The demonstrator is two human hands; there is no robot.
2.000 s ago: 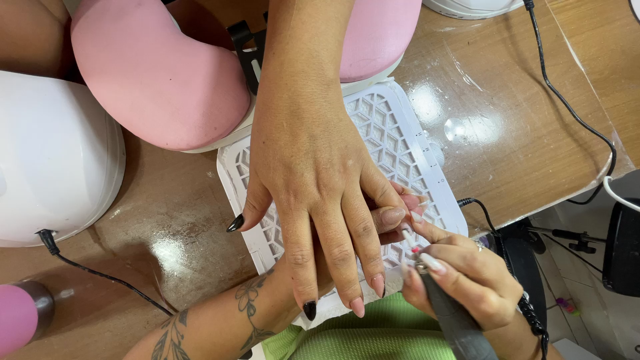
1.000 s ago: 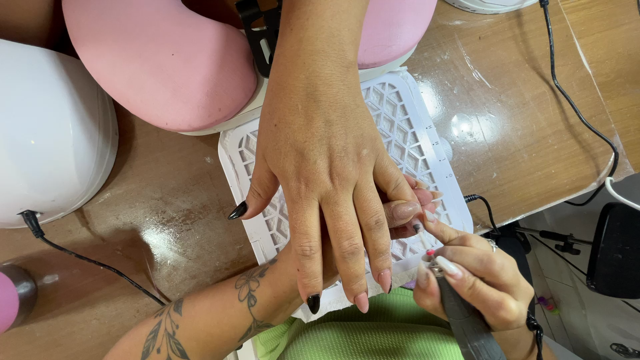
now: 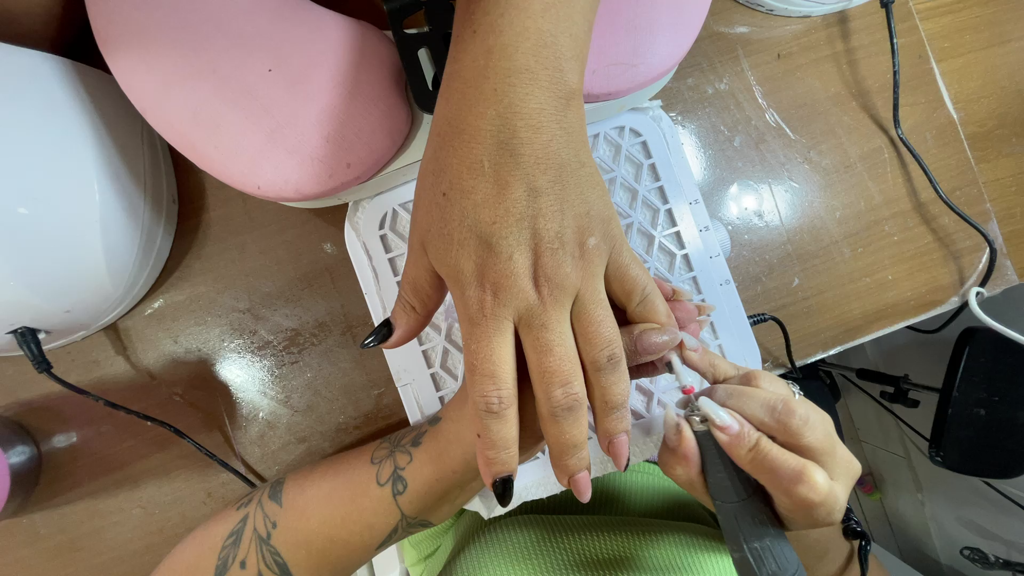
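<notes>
Another person's hand (image 3: 528, 240) reaches in from the top, palm down and fingers spread, with black and pink pointed nails. My left hand (image 3: 654, 342) lies mostly hidden beneath it; its thumb and fingers pinch that person's little finger (image 3: 640, 296) near the tip. A grey nail drill handpiece (image 3: 740, 496) is in my right hand (image 3: 788, 436), gripped near its metal collar. Its pale bit with a red band (image 3: 687, 389) points up at the pinched fingertip, and whether it touches the nail cannot be told. Fine dust shows on the skin.
Under the hands lies a white nail dust collector (image 3: 724, 296) with a honeycomb grille. Pink padded rests (image 3: 264, 96) stand behind it, a white rounded device (image 3: 72, 192) at left. Black cables (image 3: 920, 152) cross the wooden table (image 3: 808, 208) at right and left. A black object (image 3: 980, 400) hangs beyond the edge.
</notes>
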